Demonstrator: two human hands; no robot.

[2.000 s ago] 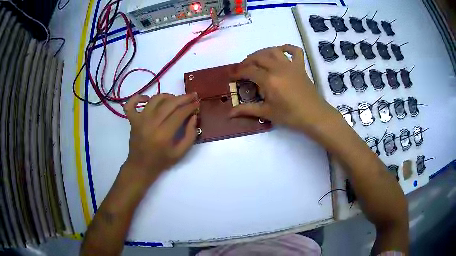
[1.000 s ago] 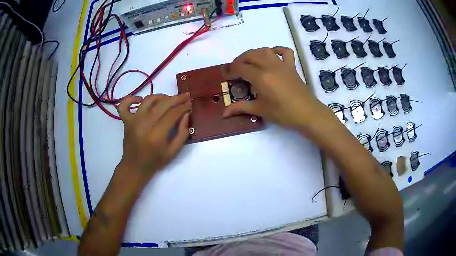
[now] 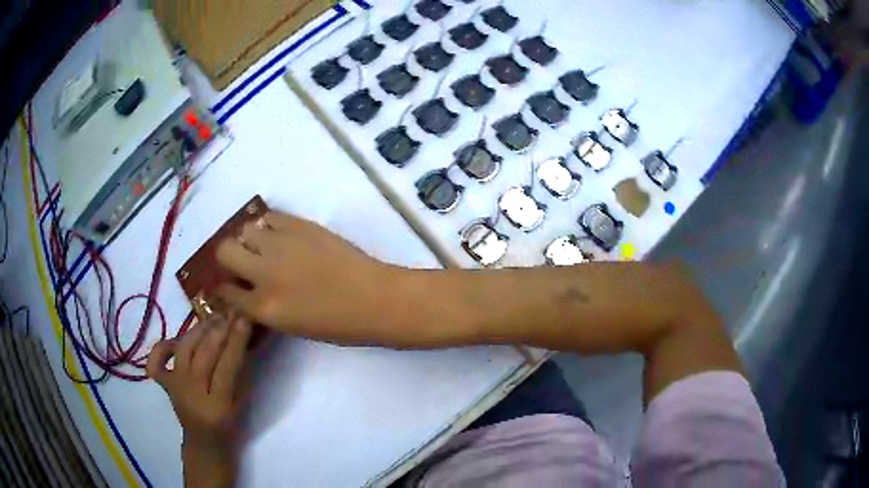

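The reddish-brown test fixture lies tilted on the white bench at left, largely covered by my hands. My right hand lies over it, fingers bent down; whatever is under the fingers is hidden. My left hand is at its near edge, fingertips bunched at small shiny metal contact terminals. Whether a wire is between them cannot be told. No miniature speaker shows on the fixture. Red and black test leads run from the tester and loop beside my left hand.
A white foam tray with rows of dark and silver miniature speakers spans the centre and right; one pocket shows tan. A cardboard piece is at the top. Stacked trays stand at lower left. My right forearm crosses the tray's near part.
The view has swung right, so the fixture now appears at left and turned. My right hand now covers the fixture's middle, and the speaker seen in its nest before is out of sight.
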